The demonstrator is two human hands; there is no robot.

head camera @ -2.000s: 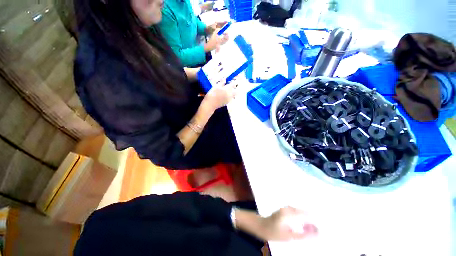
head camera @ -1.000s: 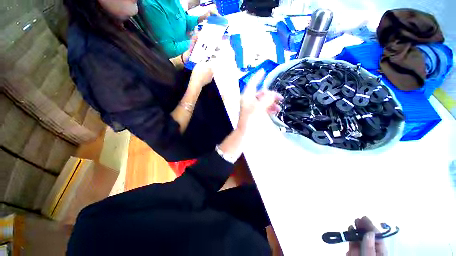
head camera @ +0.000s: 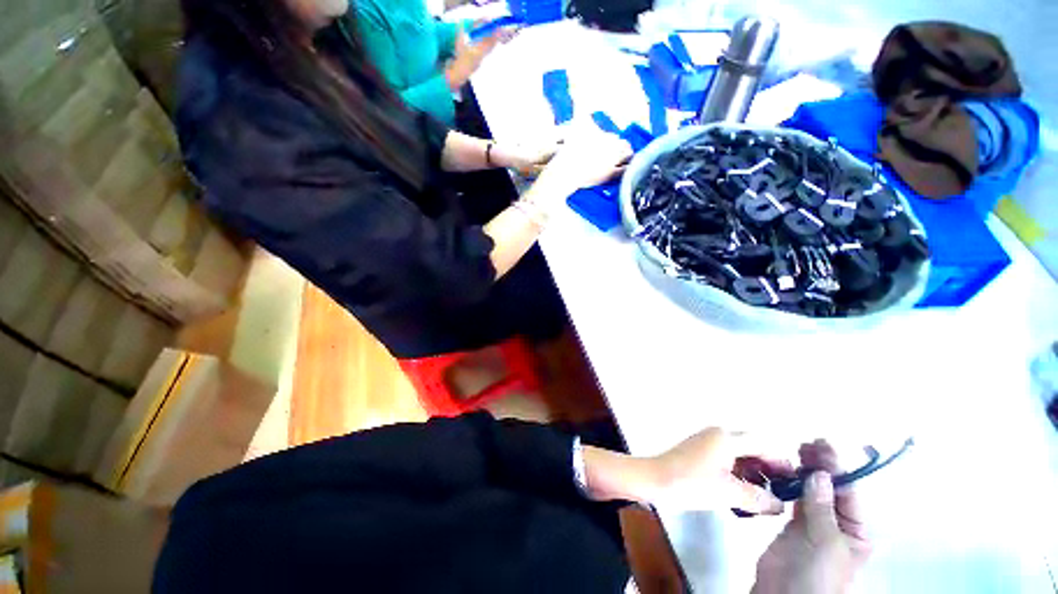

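Observation:
My left hand (head camera: 710,469) comes in from the left in a black sleeve. Its fingertips touch the left end of a coiled black cable (head camera: 861,470); whether they grip it is hard to tell. My right hand (head camera: 818,536) comes up from the bottom edge and holds the same coil between thumb and fingers. The two cable ends stick out to the right of it. The hands hide most of the coil. A round grey-white tub (head camera: 754,311) heaped with black coils with white ties stands beyond my hands.
A person in black (head camera: 337,197) reaches over blue packaging (head camera: 595,204) left of the tub; another person in green (head camera: 406,52) sits farther back. Behind the tub stand a steel flask (head camera: 740,70) and a brown cloth (head camera: 937,110). A red stool (head camera: 470,377) and cartons (head camera: 191,424) are at the left.
My left hand has moved from beside the tub down to the coil. My right hand has risen slightly with the coil. The neighbour's hands have moved right, to the blue packaging beside the tub.

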